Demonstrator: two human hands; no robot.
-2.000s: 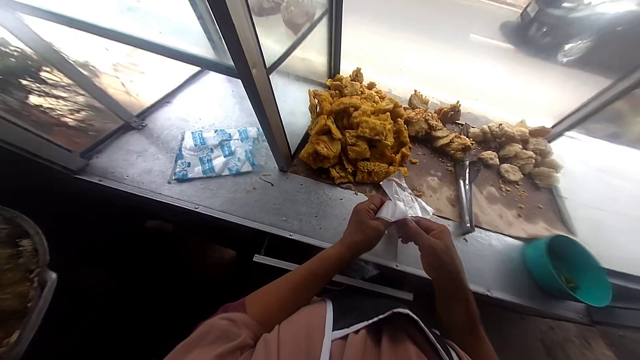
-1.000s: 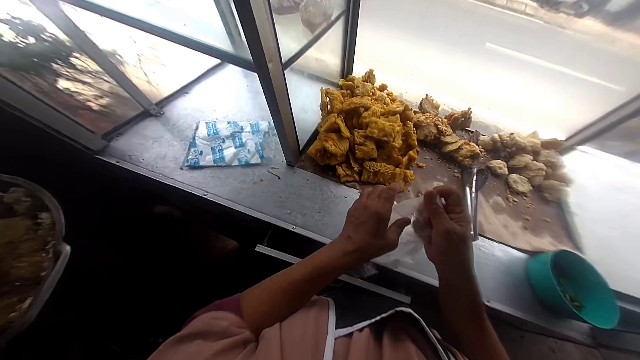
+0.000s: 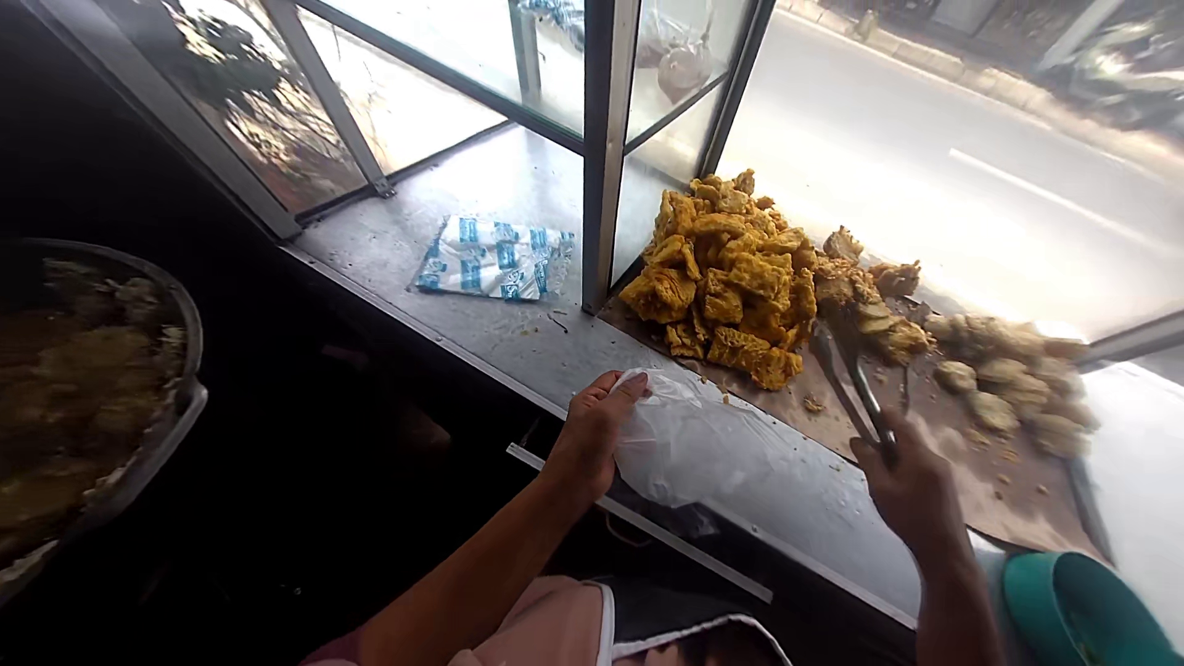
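My left hand (image 3: 592, 433) grips the rim of a thin clear plastic bag (image 3: 689, 449), which hangs open over the counter's front edge. Metal tongs (image 3: 862, 384) are in my right hand (image 3: 911, 476), held near their rear end, with the tips among the fried food. Left of the tongs is a tall heap of golden fried pieces (image 3: 735, 277). Browner fried pieces (image 3: 874, 301) lie beyond the tips. Pale fried pieces (image 3: 1008, 370) are piled farther right. All the food rests on brown paper (image 3: 962, 481) strewn with crumbs.
A white and blue printed plastic packet (image 3: 490, 259) lies on the metal counter (image 3: 573, 342), left of an upright frame post (image 3: 606, 148). Glass panes stand behind. A teal plastic bowl (image 3: 1031, 601) is at the lower right. At far left is a large pan (image 3: 190, 370) holding food.
Both hands were together at the bag; now my right hand is away to the right, holding the tongs that lay on the paper. The bag, bunched up two seconds ago, is spread out.
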